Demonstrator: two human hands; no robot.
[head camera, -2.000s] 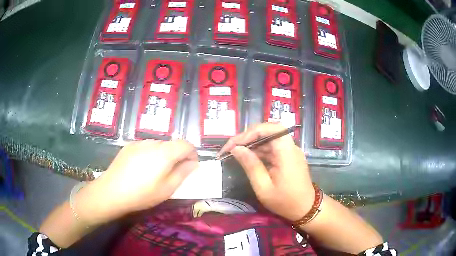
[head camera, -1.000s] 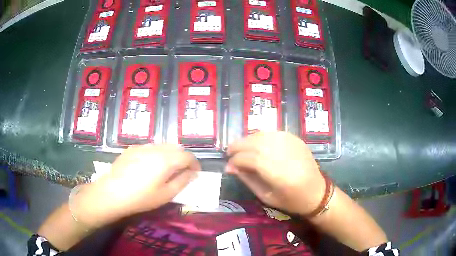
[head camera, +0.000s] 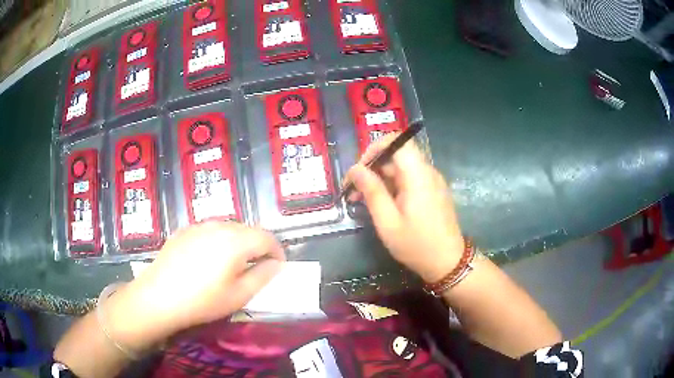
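My left hand holds a blank white strip in front of the tray's near edge. My right hand holds a dark, thin pen-like tool, its lower end pointing down beside the near right pockets. The clear tray holds red units in two rows, each with white labels and most showing a dark ring. The right hand partly covers the last near-row unit. Whether a small piece is on the tool's tip cannot be told.
A dark green mat covers the bench. A white fan with a round base stands at the upper right, beside a dark flat rectangle. Small red and metal items lie nearby. A red object is below the bench at right.
The view has shifted, so the tray appears farther left and tilted. My right hand has moved away from the strip to the right-hand near units. My left hand still holds the strip.
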